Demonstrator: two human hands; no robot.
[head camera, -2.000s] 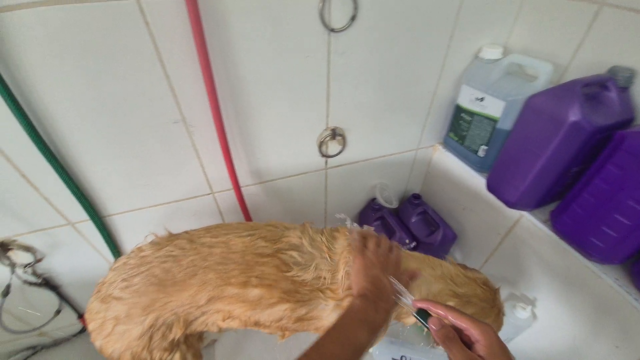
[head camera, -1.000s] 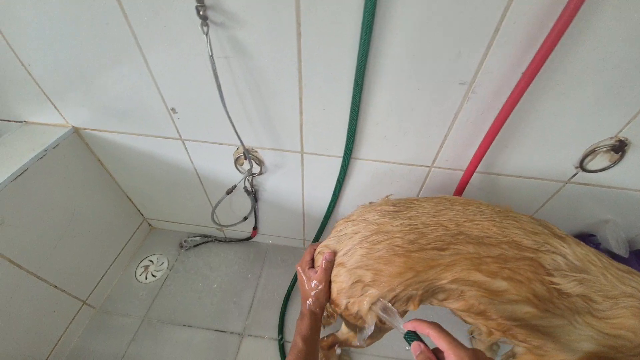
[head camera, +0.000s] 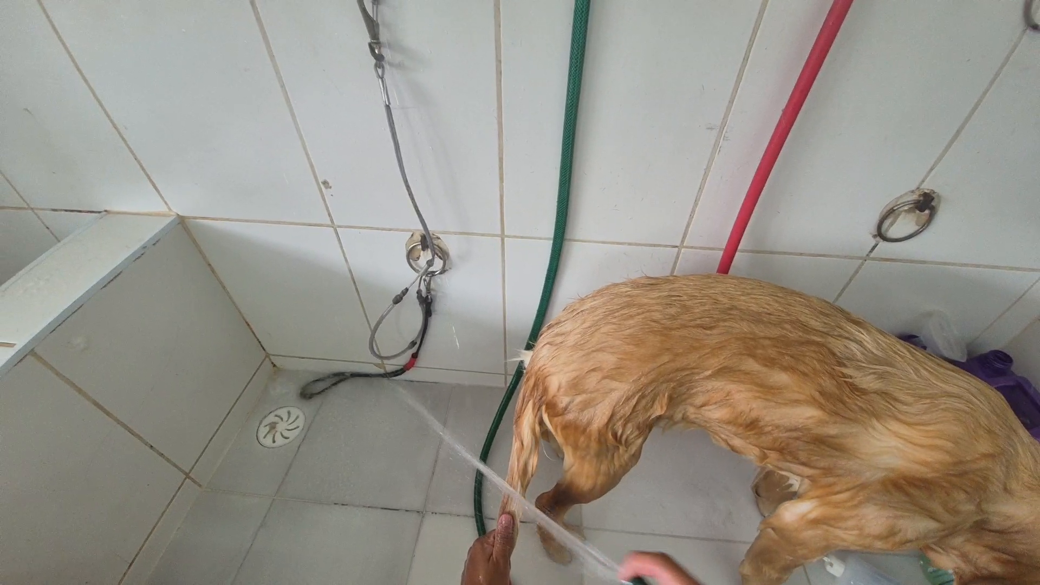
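Observation:
A wet, golden-furred dog (head camera: 756, 366) stands on the tiled floor with its rump to the left; its head is out of view. At the bottom edge my left hand (head camera: 490, 552) is closed on the lower end of the dog's wet tail (head camera: 526, 439). To its right, my right hand (head camera: 658, 567), partly cut off by the frame, holds a dark green hose end (head camera: 638, 580). From there a jet of water (head camera: 496, 479) shoots up and left, crossing the tail just above my left hand.
A green hose (head camera: 569, 146) and a red hose (head camera: 784, 130) hang along the tiled wall. A cable tether (head camera: 402, 162) hangs by a wall ring (head camera: 426, 253); another ring (head camera: 907, 215) is at right. A floor drain (head camera: 280, 426) lies left, purple jugs (head camera: 995, 370) right, behind the dog.
The view has swung left from the jugs to the dog's rear. My left hand has gone from the dog's back to its rump, then down to the tail. The water jet now reaches far to the left.

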